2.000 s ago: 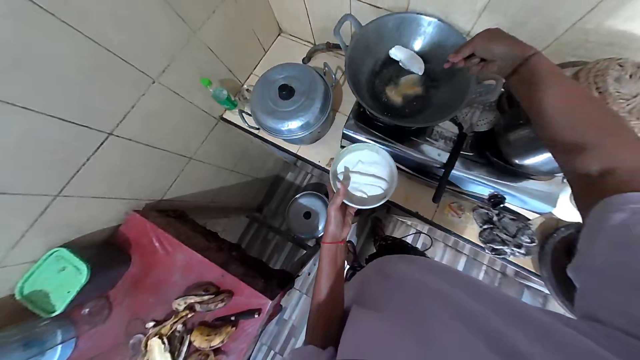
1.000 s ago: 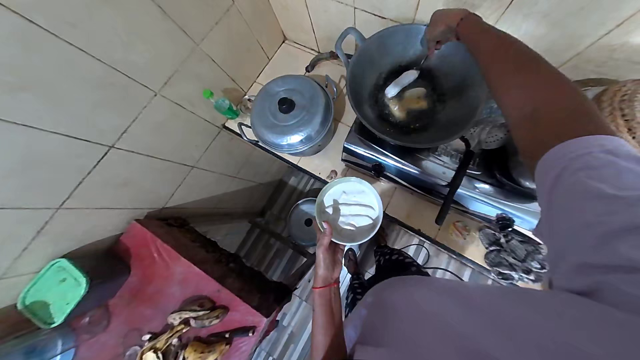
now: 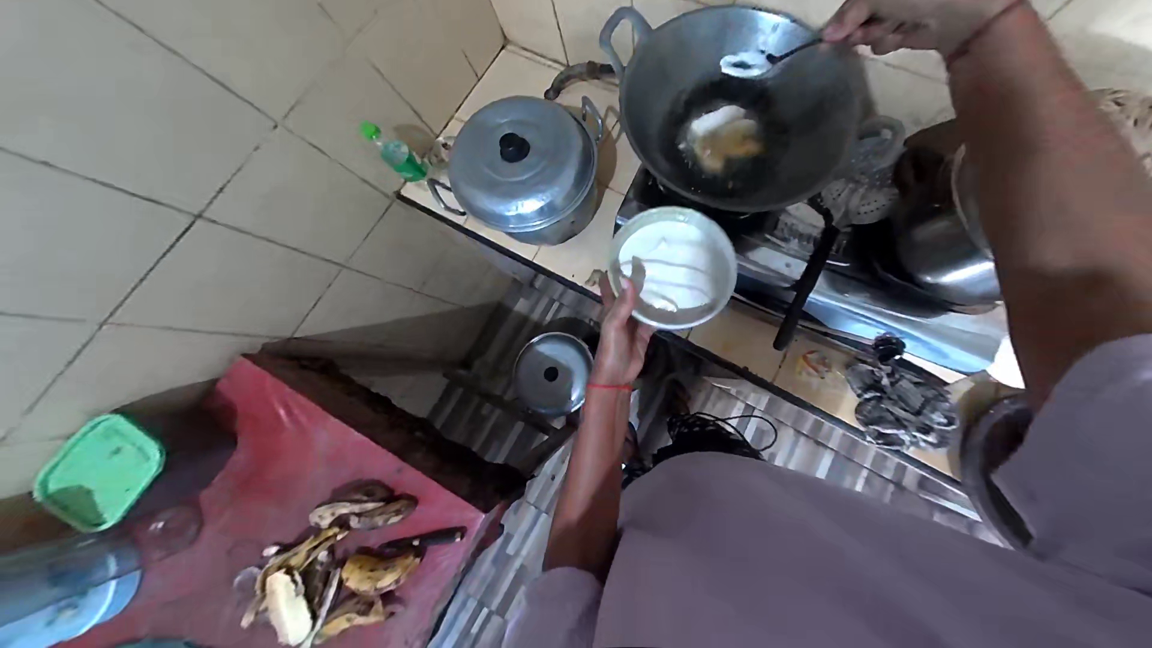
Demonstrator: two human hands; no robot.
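Note:
My left hand [image 3: 625,328] holds the rim and side of a bowl of white batter [image 3: 675,268], with long pieces coated in it, beside the stove's front. In my right hand [image 3: 900,25] is the dark handle of a utensil, whose white-coated end [image 3: 746,64] hangs over the upper part of a metal wok [image 3: 810,108]. Inside the wok, a white piece and a browned piece of batter-coated food [image 3: 727,144] lie together in oil.
A lidded aluminium pot [image 3: 524,162] and a green-capped bottle [image 3: 394,153] stand left of the wok on the gas stove [image 3: 909,310]. Banana peels [image 3: 301,562], a peeled banana, a knife [image 3: 423,540] and a green container [image 3: 99,472] are on the red table [image 3: 297,450]. Crumpled dark plastic [image 3: 900,405] lies lower right.
One second ago the utensil's white-coated end was low in the wok, by the frying food; now it is raised near the upper edge. The bowl has moved up closer to the wok.

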